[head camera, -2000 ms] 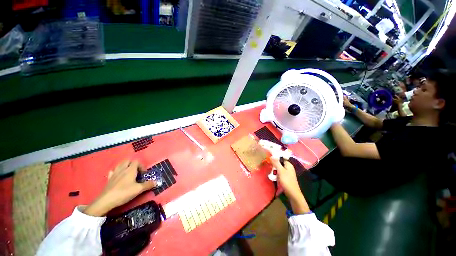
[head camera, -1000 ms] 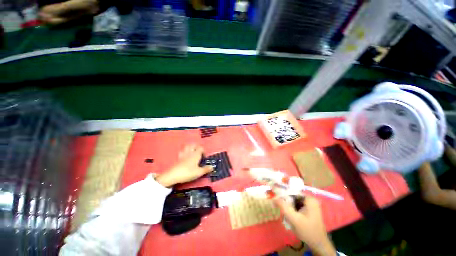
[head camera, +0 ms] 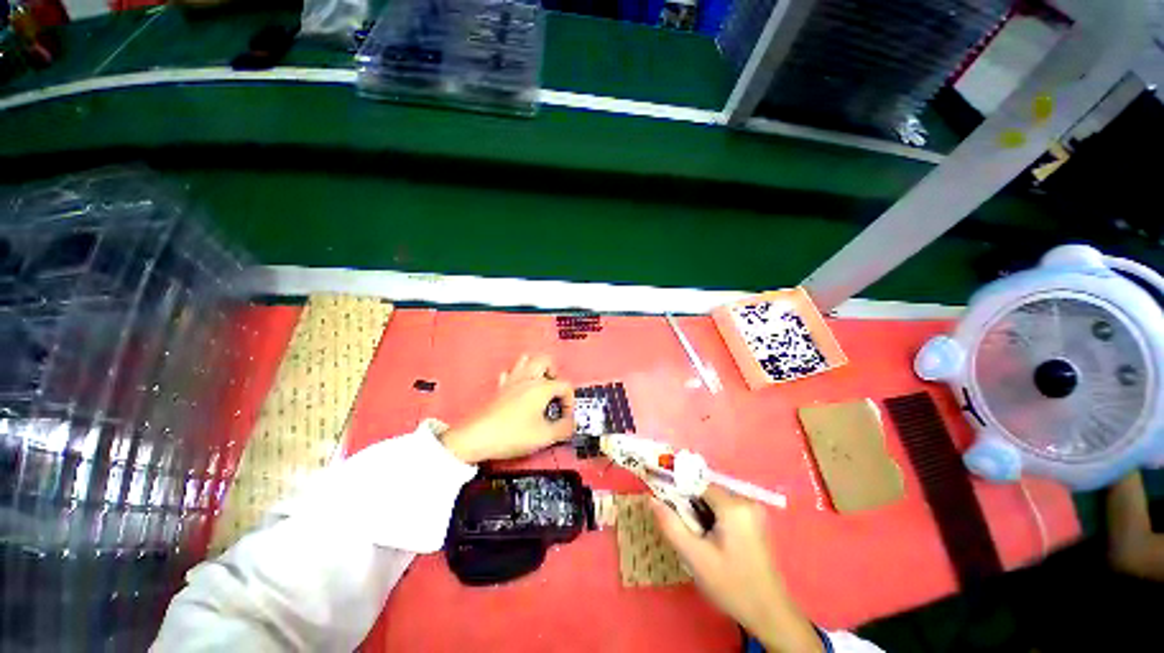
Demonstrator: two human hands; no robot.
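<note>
My left hand is at mid-mat, its fingertips on a small dark part with pale bits beside it. Black strips lie side by side under and beyond the fingertips. My right hand grips a white and orange-red glue gun. Its nozzle points left, close to the left fingertips; I cannot tell if it touches the part. A black device housing lies open on the red mat, below my left hand. A yellowish adhesive sheet lies partly beneath the right hand and gun.
Clear trays stand at left beside a long tan sheet. A parts box, brown pad, dark perforated strip and fan are at right. A white post rises behind. Another person's arm shows at right.
The right hand has lifted the glue gun from beside the brown pad and brought it left to the left fingertips. The left hand stays by the black strips. The view has turned left.
</note>
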